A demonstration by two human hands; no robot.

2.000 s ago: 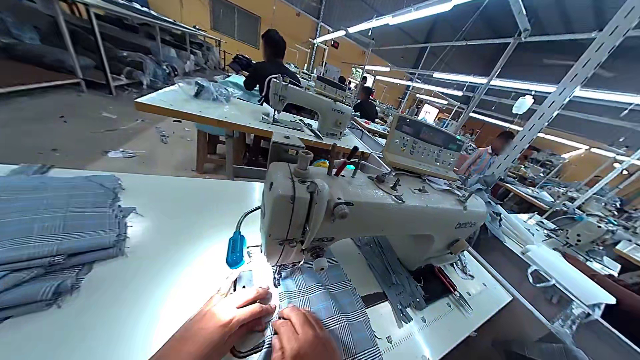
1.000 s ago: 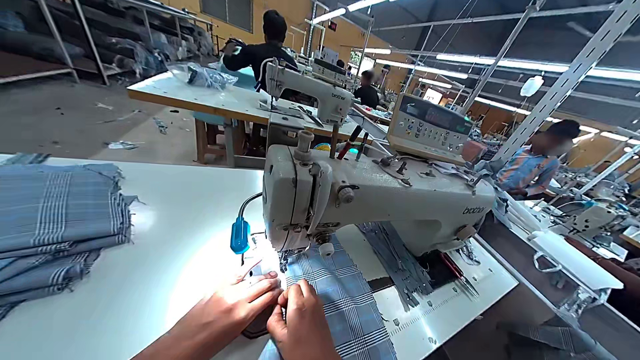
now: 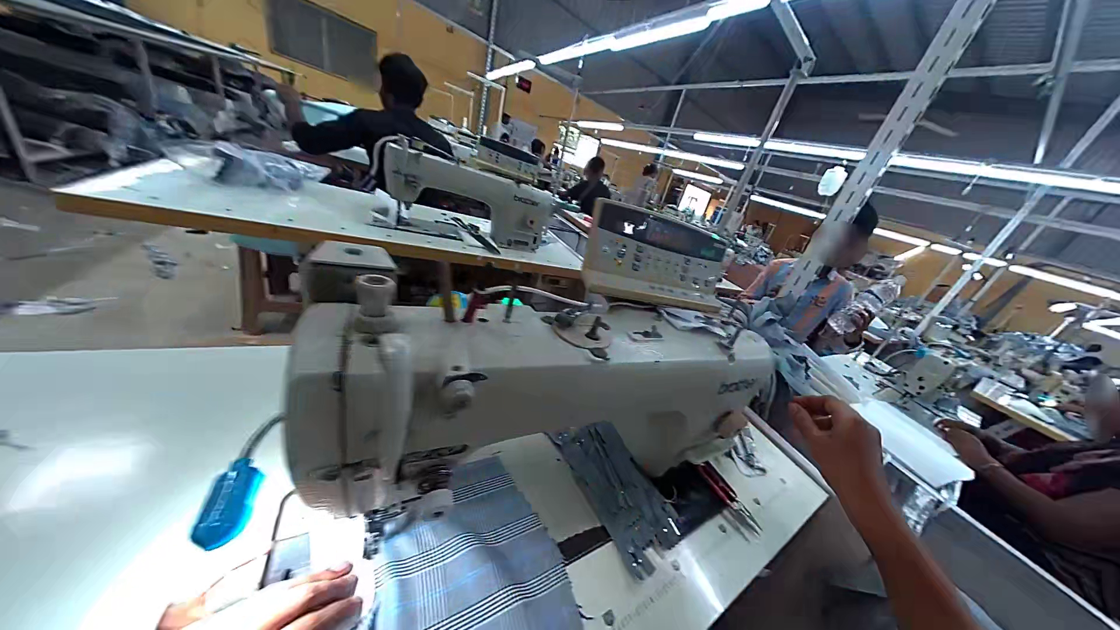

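My left hand (image 3: 289,604) lies palm down on the white bed at the bottom, fingers together beside the needle area, at the left edge of a blue-grey plaid cloth (image 3: 481,556). The Brother sewing machine (image 3: 525,394) stands over the cloth, its presser foot (image 3: 374,529) close to my fingertips. My right hand (image 3: 831,437) is raised off the table near the machine's handwheel end, fingers curled; whether it holds anything cannot be told. Grey zippers (image 3: 617,490) lie under the arm beside red-handled snips (image 3: 726,490).
A blue lamp or magnet-like piece (image 3: 227,503) hangs left of the machine head. A control panel box (image 3: 656,254) stands behind the arm. Another sewing machine (image 3: 472,192) is on the table ahead, with a person beyond. One person (image 3: 814,271) holding a plastic bottle stands right; another sits at far right.
My right hand has left the cloth beside the needle and risen to the right. My left hand stays near the presser foot. The view has turned right, and the cloth stack at left is out of view.
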